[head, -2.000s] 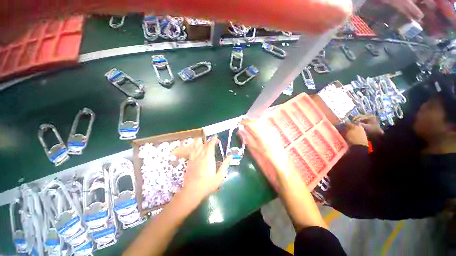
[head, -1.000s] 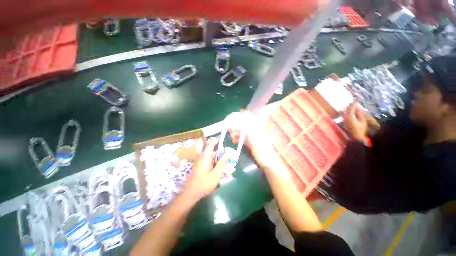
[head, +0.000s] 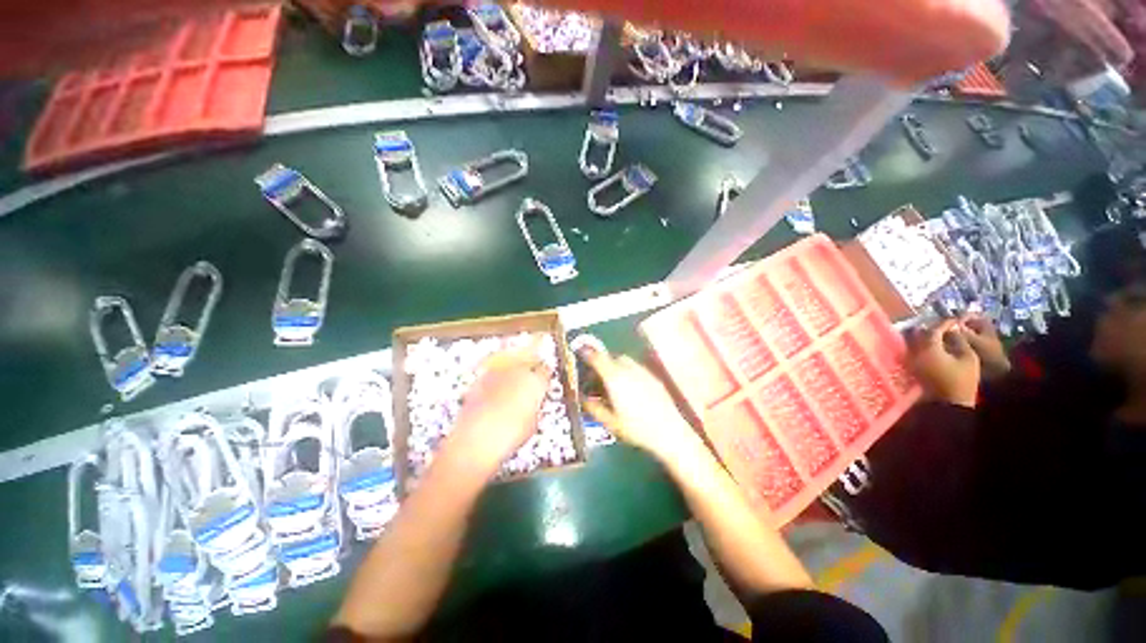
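My left hand (head: pixel 509 396) reaches into the shallow cardboard box (head: pixel 484 329) and its fingertips are down among the white rings (head: pixel 434 377); whether it grips any is hidden. My right hand (head: pixel 635 402) is just right of the box, with its fingers on a silver long-looped lock unit (head: pixel 601 435) with a blue-and-white end. The hand covers much of this unit. The salmon-red parts tray (head: pixel 785 364) lies right of my right hand, with tiny grains in its pockets.
A dense batch of lock units (head: pixel 226 515) stands left of the box. Loose units (head: pixel 302 295) lie on the green belt (head: pixel 415 270). A slanting grey post (head: pixel 792 176) rises behind the tray. A blurred red shape crosses the top. Another worker (head: pixel 993 465) sits at the right.
The lock unit formerly between my hands is no longer there, and an additional unit lies on the belt beyond the box. My left hand has moved into the rings. The view has shifted.
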